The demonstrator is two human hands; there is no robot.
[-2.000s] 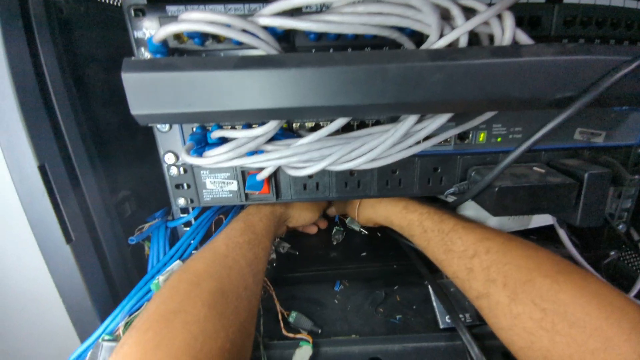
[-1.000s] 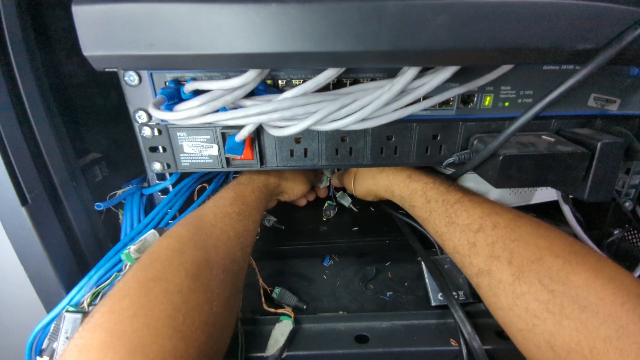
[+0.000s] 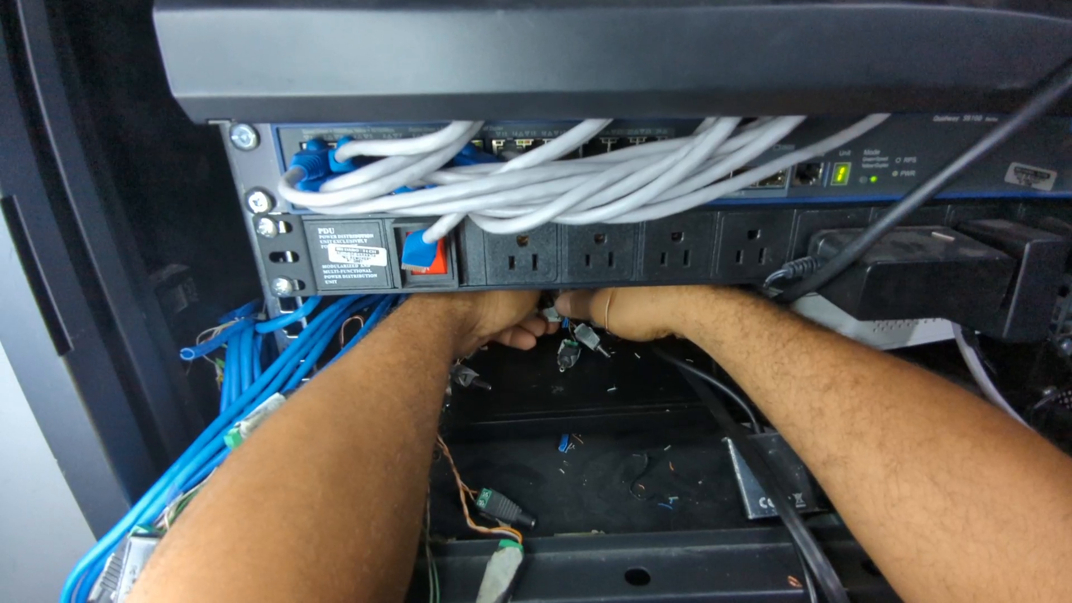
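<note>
Both hands reach in under the power distribution unit (image 3: 519, 289), whose lower edge hides part of the fingers. My left hand (image 3: 507, 318) is curled below the outlets. My right hand (image 3: 632, 312), with a thin band at the wrist, meets it from the right, fingertips nearly touching. Between them is a small grey connector (image 3: 552, 314), which the fingers seem to pinch; the exact hold is hidden. Just below hang a grey connector (image 3: 590, 339) and a dark barrel connector (image 3: 569, 354). Another dark connector (image 3: 469, 377) hangs under my left wrist.
Above the power unit, grey patch cables (image 3: 586, 188) cross a network switch (image 3: 909, 159). Blue cables (image 3: 276, 377) run down the left side. Black power adapters (image 3: 913, 268) are plugged in at right. Wire scraps and a green-ended barrel connector (image 3: 502, 507) lie over the black shelf (image 3: 578, 469).
The view has tilted down and moved closer, so the upper patch panel is out of sight. Both hands remain together under the power unit, with only small finger shifts.
</note>
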